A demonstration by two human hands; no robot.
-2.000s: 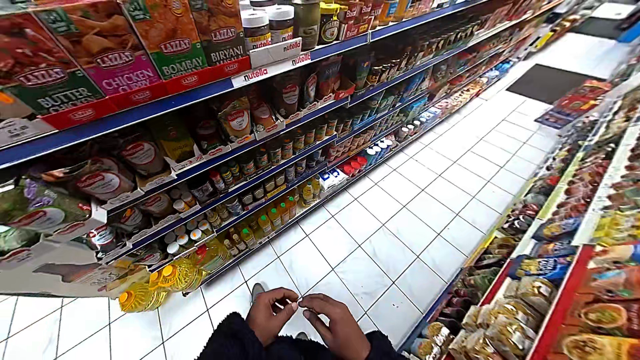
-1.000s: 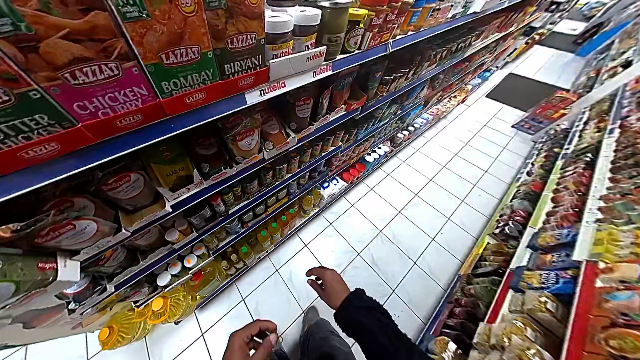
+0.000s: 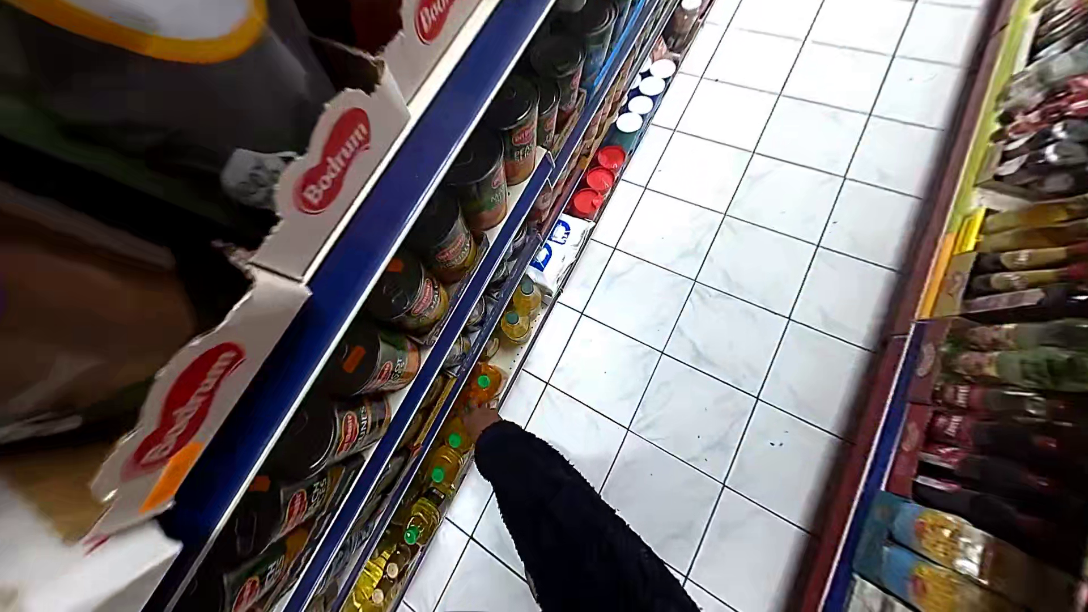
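Observation:
My right hand (image 3: 480, 420), at the end of a dark fleecy sleeve (image 3: 561, 510), reaches into the bottom shelf on the left of the aisle. It is at the row of cooking oil bottles (image 3: 444, 467) with green caps, close beside an orange-coloured bottle (image 3: 484, 384). The fingers are mostly hidden among the bottles, so whether they grip one cannot be told. My left hand is outside the view.
Above the bottles, tins (image 3: 408, 293) with dark lids line a shelf with a blue edge (image 3: 340, 280). Torn cardboard trays (image 3: 195, 391) stand higher up. White floor tiles (image 3: 705, 340) separate this shelving from packets and bottles (image 3: 1003, 391) on the right.
My right hand has moved from over the floor to the bottom-shelf bottles. My left hand has gone out of view. The view has moved much closer to the left shelving.

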